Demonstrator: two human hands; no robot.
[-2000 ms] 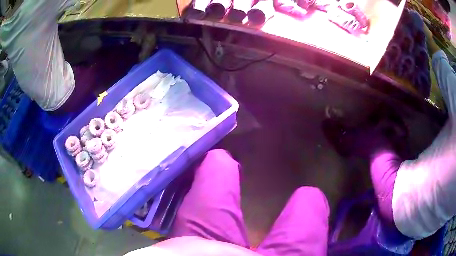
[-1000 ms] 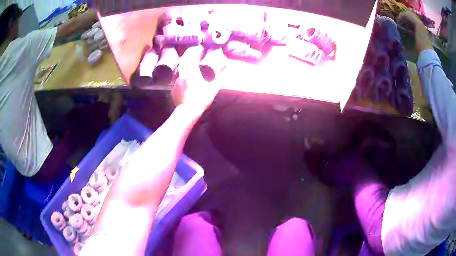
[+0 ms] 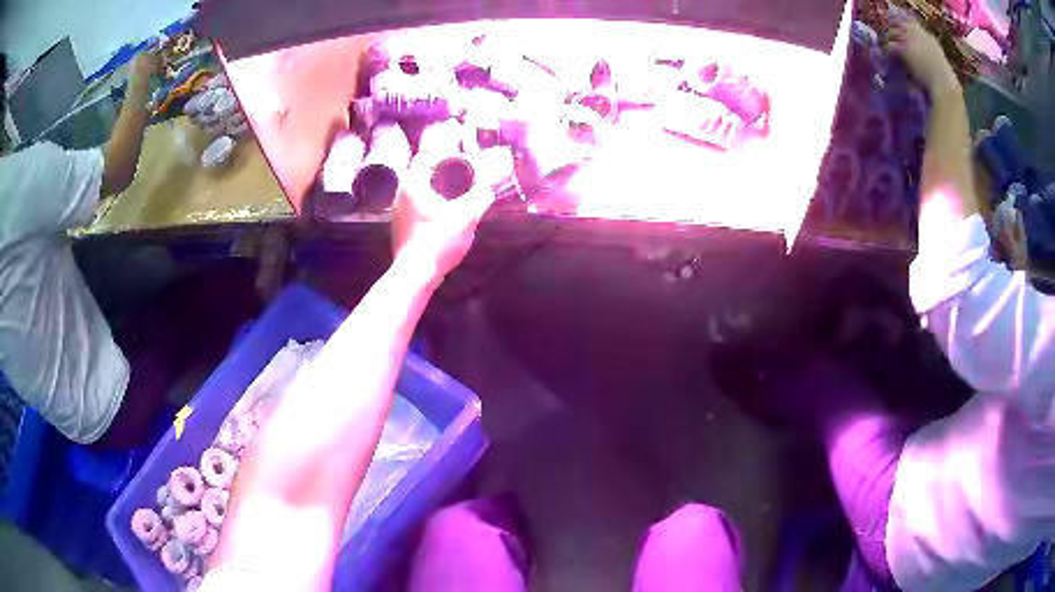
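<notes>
My left hand point(image 3: 440, 231) reaches from the lower left to the front of the lit box point(image 3: 278, 110). Its fingers are around a tube part point(image 3: 433, 148), whose dark open end faces me. Glare blurs the fingertips. More tube parts point(image 3: 382, 162) stand or lie beside it on the left, and others lie loose further back in the glare. My right hand is not in view.
A blue-violet crate point(image 3: 455, 426) at lower left holds pale ring parts point(image 3: 185, 483) and a white liner, partly behind my forearm. Dark stacked tubes point(image 3: 868, 150) stand right of the box. Seated people are at left and right; one hand point(image 3: 920, 56) reaches over the stack.
My left hand came in from out of view and reached the tubes; a tube in its fingers is now lifted or tilted, open end towards me. The right neighbour's arm has moved left.
</notes>
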